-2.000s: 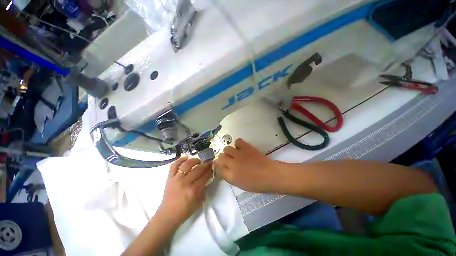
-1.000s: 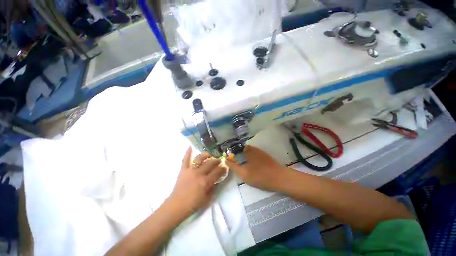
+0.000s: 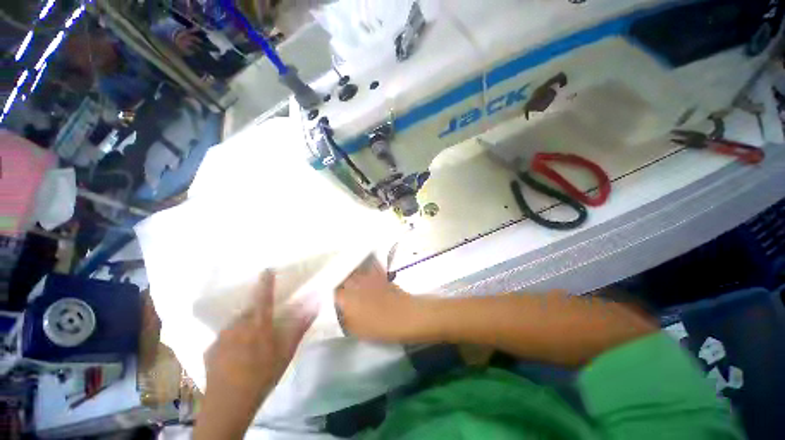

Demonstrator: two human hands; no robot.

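The white garment piece [image 3: 250, 198] is spread left of the needle and is overexposed, so its folds are hard to see. The presser foot and needle area [image 3: 404, 206] is lit yellowish at the cloth's right edge. My left hand [image 3: 258, 339] is blurred and lies on the cloth, fingers pointing up; whether it grips is unclear. My right hand [image 3: 370, 301] is at the cloth's right part, below the presser foot, with its fingertips closed on the cloth. The white Jack sewing machine [image 3: 491, 94] stands behind.
Scissors with one red and one black handle [image 3: 572, 180] lie under the machine arm. Red-handled snips [image 3: 719, 146] lie farther right. A dark-blue machine [image 3: 82, 318] stands at left. A blue-grey bin [image 3: 740, 335] at lower right holds small white tags.
Both hands have moved from beside the presser foot down toward me. The cloth has shifted and is bunched near the hands. The camera view has also turned.
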